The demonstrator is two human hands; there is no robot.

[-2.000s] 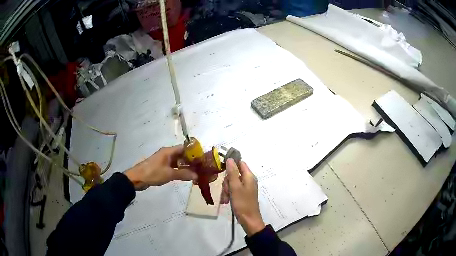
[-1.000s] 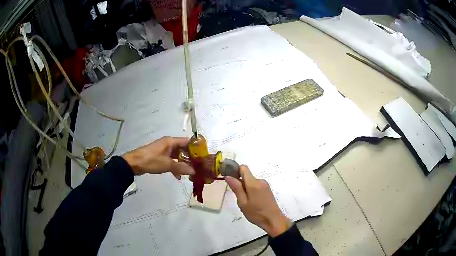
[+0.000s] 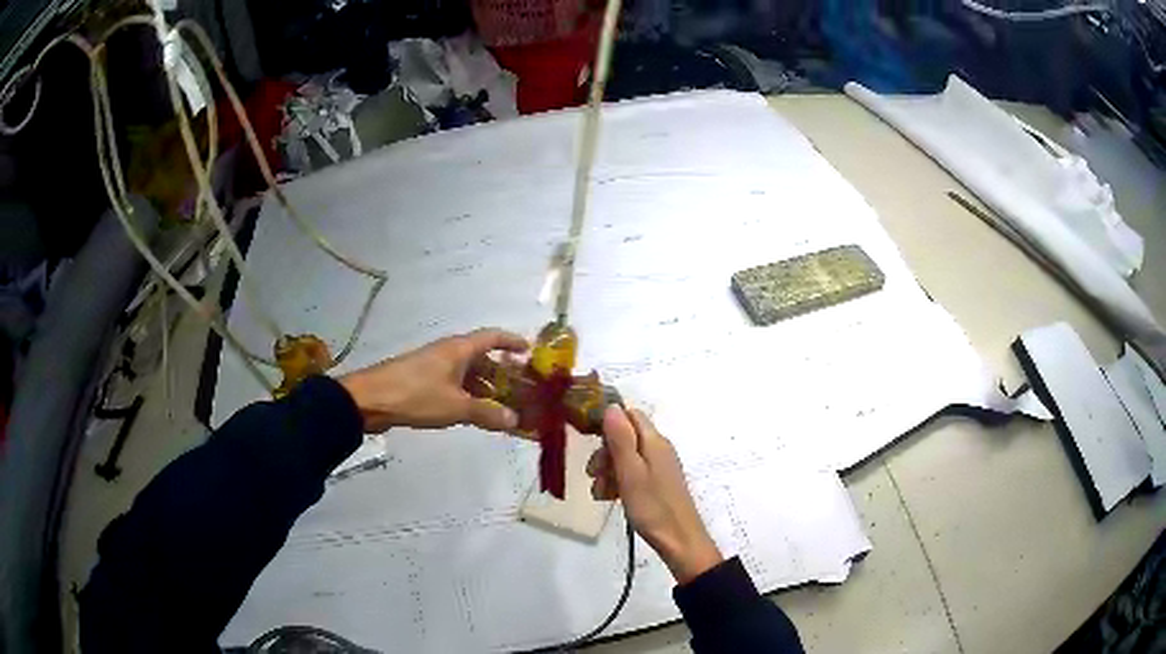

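A yellow-amber hanging connector (image 3: 554,358) with a dark red cloth strip hangs on a pale cord over the white marker paper (image 3: 639,205). My left hand (image 3: 441,381) grips its left side. My right hand (image 3: 639,473) holds a grey plug (image 3: 606,401) against the connector's right side; my fingers partly cover it. A dark cord runs down from the plug. A pale flat weight (image 3: 570,503) lies on the paper below the connector.
A second yellow connector (image 3: 303,360) hangs at left on looped cord. A speckled metal bar (image 3: 808,282) lies on the paper. Cut pieces (image 3: 1083,411) and a white roll (image 3: 997,192) lie at right. A black clamp (image 3: 120,437) lies at left.
The grey plug was first apart from the connector with its prongs showing; now it is against it, prongs hidden. The view has shifted, so things appear further right.
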